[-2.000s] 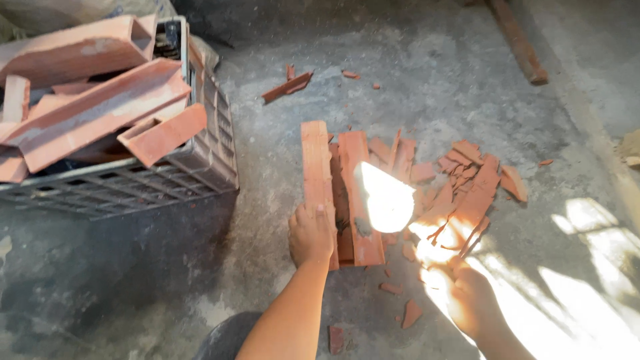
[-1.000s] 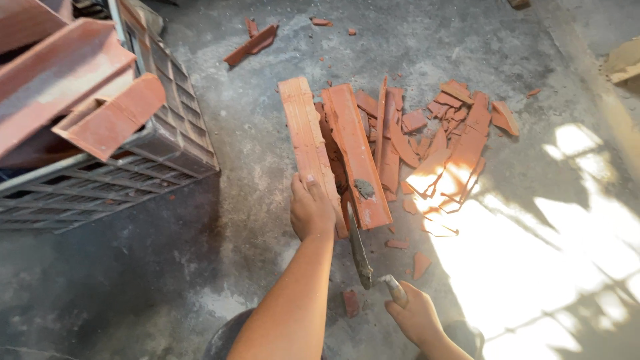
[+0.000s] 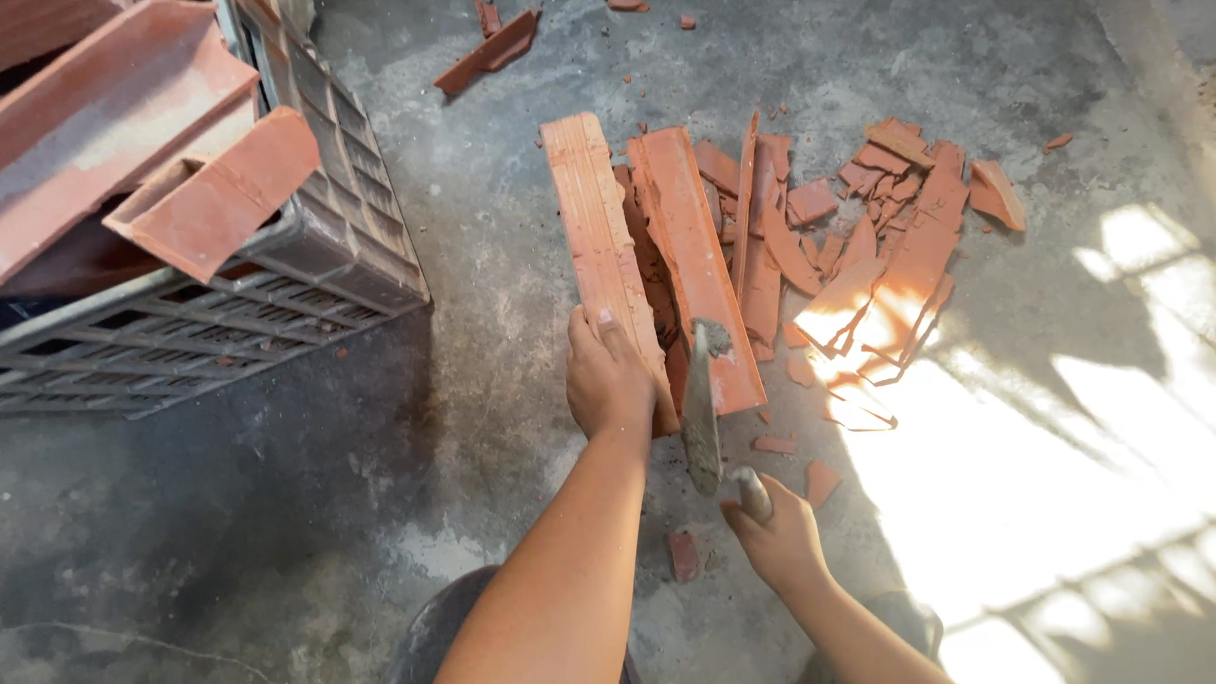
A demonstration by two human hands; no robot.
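My left hand (image 3: 610, 375) grips the lower end of a long terracotta piece (image 3: 594, 209) with a ribbed face and a rough, broken right edge. My right hand (image 3: 784, 532) holds the handle of a mason's trowel (image 3: 703, 418), its blade edge-on and pointing away from me. The blade's tip overlaps the lower part of a second long terracotta piece (image 3: 689, 256), beside a grey lump of mortar (image 3: 724, 337) on that piece. More broken terracotta strips (image 3: 763, 275) lie just to the right. The underside of the left piece is hidden.
A plastic crate (image 3: 332, 209) heaped with terracotta pieces (image 3: 123, 123) stands on the concrete floor at the left. A pile of shards (image 3: 893, 209) lies right of the strips, partly in bright sunlight. Small fragments (image 3: 682, 556) are scattered nearby, and others (image 3: 489, 52) lie farther off.
The trowel blade, broad and shining two seconds ago, has turned edge-on and swung nearer the left piece. My right hand has moved left, off the shards. The left piece has tilted. The view has shifted.
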